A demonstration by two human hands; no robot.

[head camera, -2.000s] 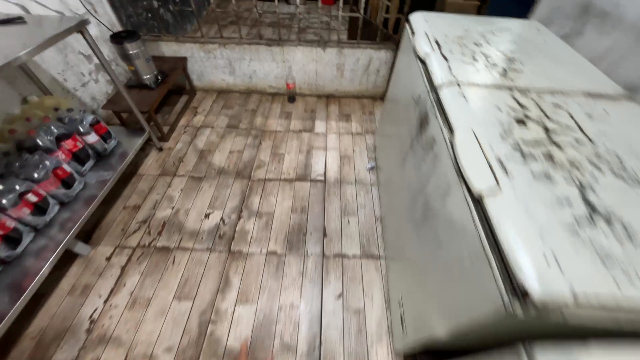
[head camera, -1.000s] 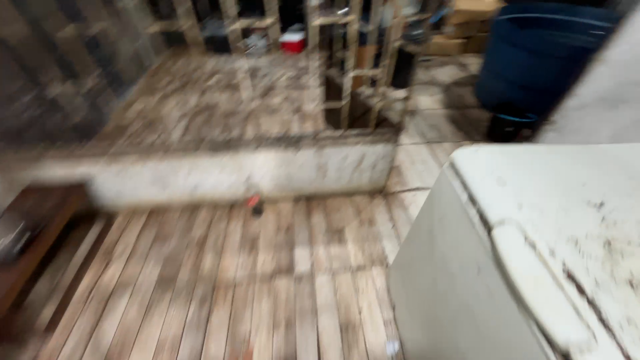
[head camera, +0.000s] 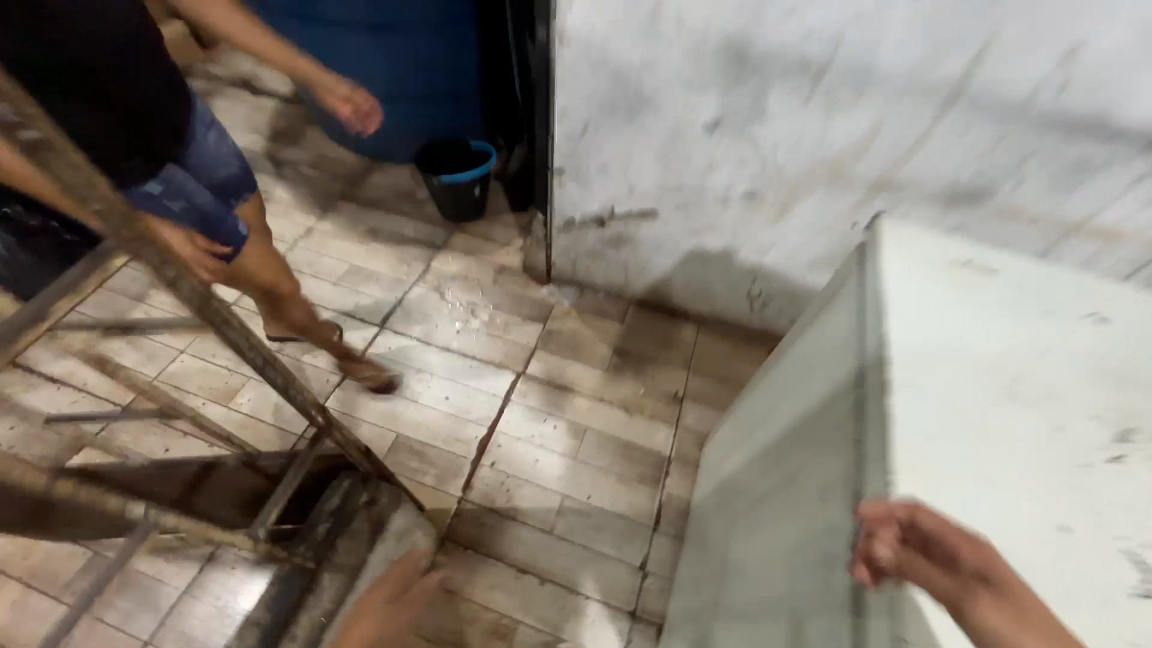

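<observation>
My left hand point(head camera: 391, 598) is low in the view, blurred, beside the end of a low concrete wall point(head camera: 382, 531), its fingers apart and nothing held. On the right, my right hand point(head camera: 913, 544) is at the lid edge of a white chest freezer point(head camera: 1008, 387). Its fingers are curled, and nothing can be made out in them; whether they touch the lid is unclear.
A person in denim shorts point(head camera: 193, 184) stands at the left behind a rusty metal railing point(head camera: 207, 297). Behind are a blue barrel point(head camera: 405, 72) and a black bucket point(head camera: 459, 184). A stained white wall point(head camera: 720, 135) rises behind the tiled floor point(head camera: 558, 450).
The view has swung far to the right and moved nearer the freezer's far end. Both my hands and another person now show; none of them appears in the earlier frames.
</observation>
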